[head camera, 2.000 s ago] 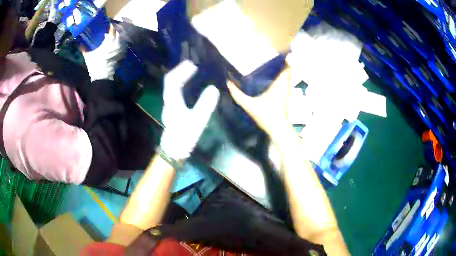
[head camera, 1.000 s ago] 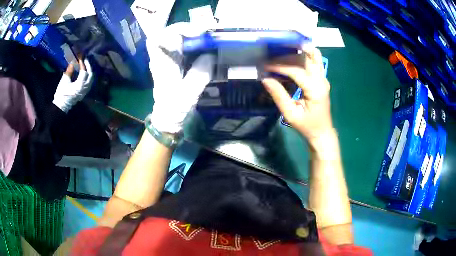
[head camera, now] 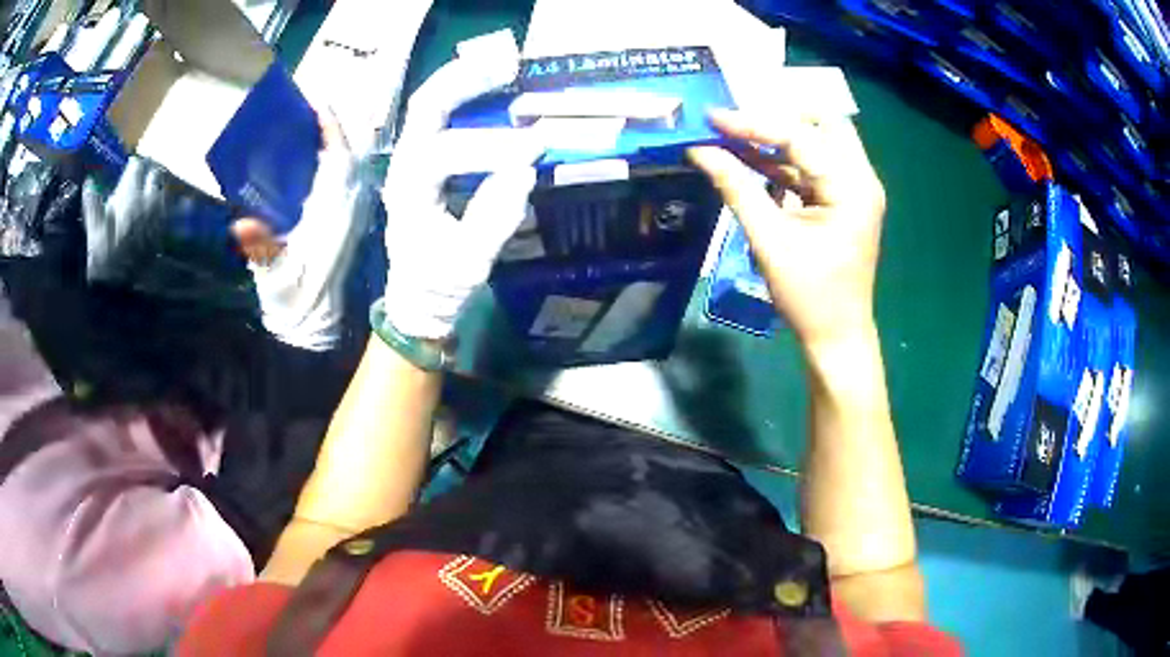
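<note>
A blue laminator box [head camera: 603, 244] stands on the green table in front of me, its lid face with "A4 Laminator" closed down on top. My left hand [head camera: 449, 193], in a white glove, holds the box's left side, with fingers on its top and front edge. My bare right hand [head camera: 802, 212] has thumb and forefinger at the lid's right front edge. Whether a piece of tape is between them cannot be seen. The light-blue tape dispenser [head camera: 740, 285] stands right of the box, partly behind my right hand.
Closed blue boxes [head camera: 1026, 359] stand side by side at the right. An orange object [head camera: 1014, 148] lies behind them, before a wall of stacked boxes [head camera: 975, 51]. White papers [head camera: 815, 90] lie behind my box. At the left a co-worker's gloved hands hold an open box [head camera: 266, 148].
The open box before me is now closed, its printed lid facing up. My right hand has moved slightly right. The co-worker has leaned in and now handles an open box's flap.
</note>
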